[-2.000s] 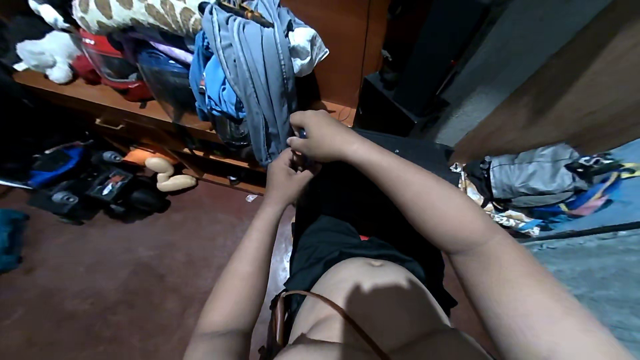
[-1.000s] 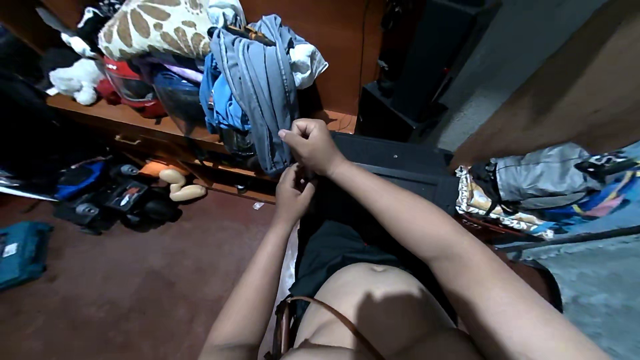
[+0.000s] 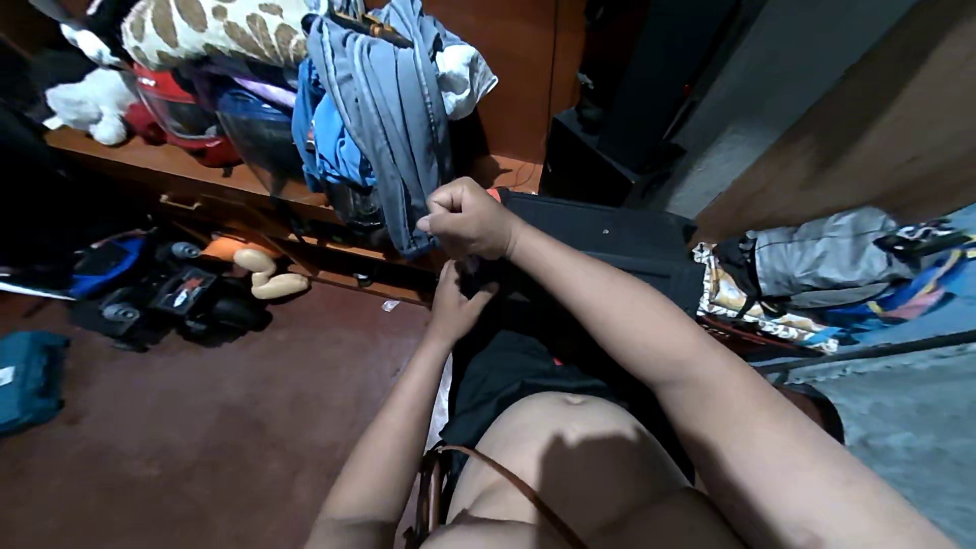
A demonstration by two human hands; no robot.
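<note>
My right hand (image 3: 471,221) is raised at the centre, its fingers curled into a fist with the thumb against them; whether anything is inside is hidden. Just below it my left hand (image 3: 459,301) has thumb and fingers apart, over something dark and small that I cannot make out. Behind both hands lies a black case or box (image 3: 602,229). Grey jeans-like cloth (image 3: 389,114) hangs from the cabinet, its lower end close beside my right hand. Black shorts (image 3: 518,374) show below the hands.
A wooden cabinet (image 3: 252,187) holds helmets (image 3: 183,114), a white plush toy (image 3: 91,103) and a giraffe-print pillow (image 3: 221,30). Toy vehicle (image 3: 183,293) and teal case (image 3: 30,381) stand on the floor at left. Folded clothes (image 3: 823,252) lie at right. A black speaker-like box (image 3: 587,160) stands behind.
My hands were together beside the hanging cloth two seconds ago; my right hand has since lifted off and closed into a fist above my left. The view has shifted slightly.
</note>
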